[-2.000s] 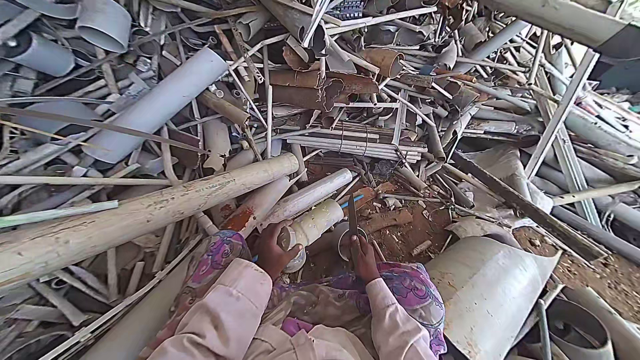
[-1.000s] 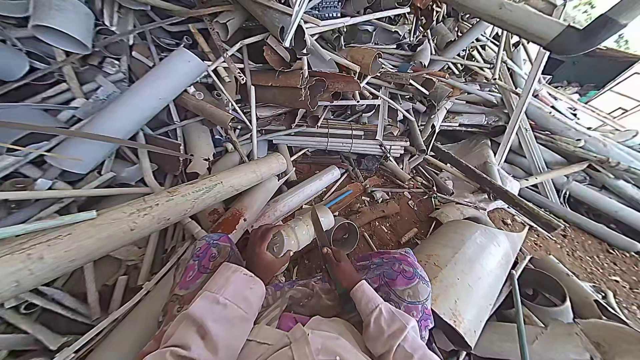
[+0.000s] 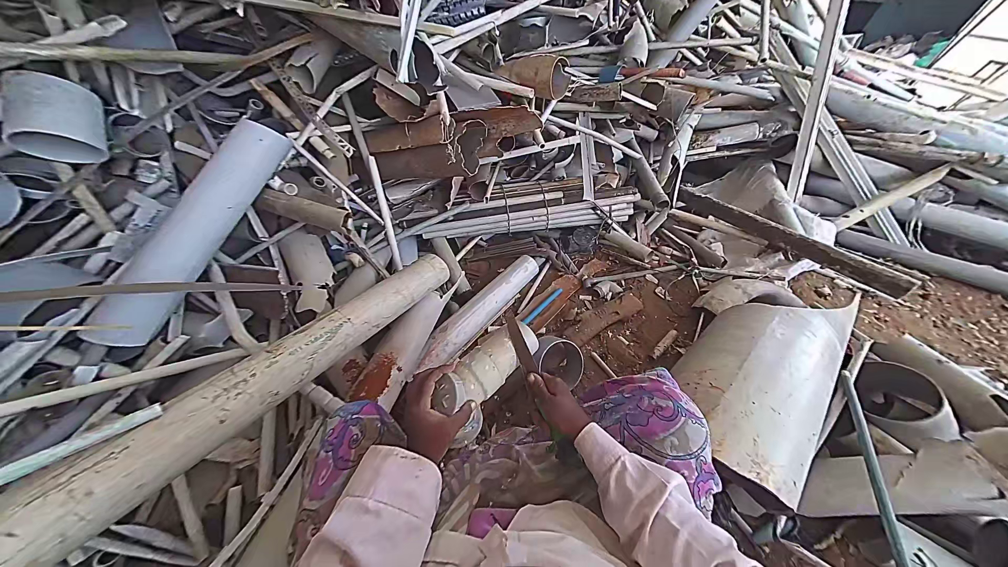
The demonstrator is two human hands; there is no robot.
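My left hand (image 3: 431, 416) grips the near end of a cream plastic pipe fitting (image 3: 487, 364), which points away from me between my knees. My right hand (image 3: 557, 403) is closed around the handle of a knife-like flat blade (image 3: 521, 343). The blade stands up and slants to the left, beside the fitting's right side; whether they touch is unclear. Just beyond my right hand lies a short grey pipe ring (image 3: 560, 361). A thin blue tube (image 3: 543, 305) lies behind the fitting.
A long cream pipe (image 3: 236, 394) runs diagonally at my left, with a wide grey pipe (image 3: 189, 236) beyond it. Scrap pipes lie heaped all round, including a tied bundle of thin pipes (image 3: 535, 214) ahead. A large curved plastic sheet (image 3: 764, 394) lies by my right knee, near bare soil (image 3: 929, 315).
Two seconds ago the blade stood near upright, to the right of the fitting and over the grey ring. It has since come left beside the fitting with my right hand. My left hand keeps its hold.
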